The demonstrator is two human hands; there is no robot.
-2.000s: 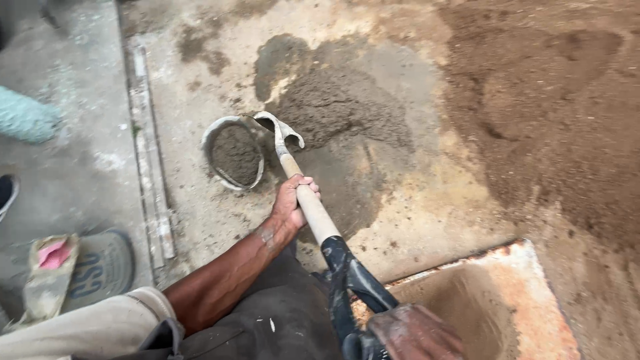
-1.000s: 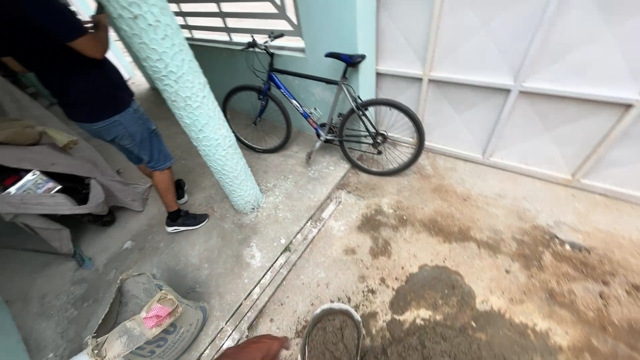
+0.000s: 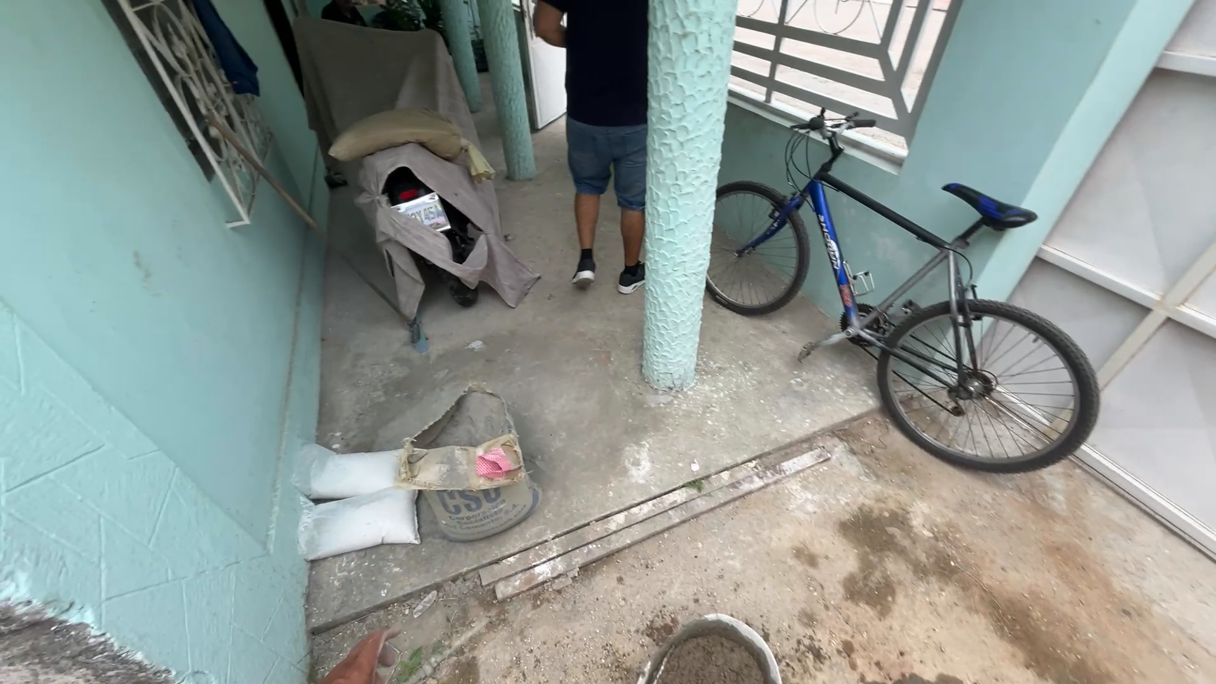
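At the bottom edge, left of centre, part of my left hand [image 3: 363, 657] shows over the ground with its fingers partly cut off; whether it holds anything cannot be told. To its right, a bucket [image 3: 714, 655] of grey mortar stands on the dirty ground, cut by the lower edge. Beyond my hand lie an open cement bag [image 3: 480, 508] with a pink scrap on it and two white filled bags [image 3: 361, 527] against the wall. My right hand is out of view, and so is the shovel.
Wooden strips [image 3: 655, 522] lie along the low slab edge. A textured turquoise column [image 3: 686, 190] rises from the slab, with a blue bicycle [image 3: 883, 228] at its right. Behind it a person [image 3: 608, 104] stands facing away. A cloth-covered motorcycle [image 3: 427, 209] is parked by the left wall.
The view has swung up and left from the mortar pile. Two seconds ago my left hand was on the shovel's handle; the shovel is now out of view. The person in shorts has moved farther off.
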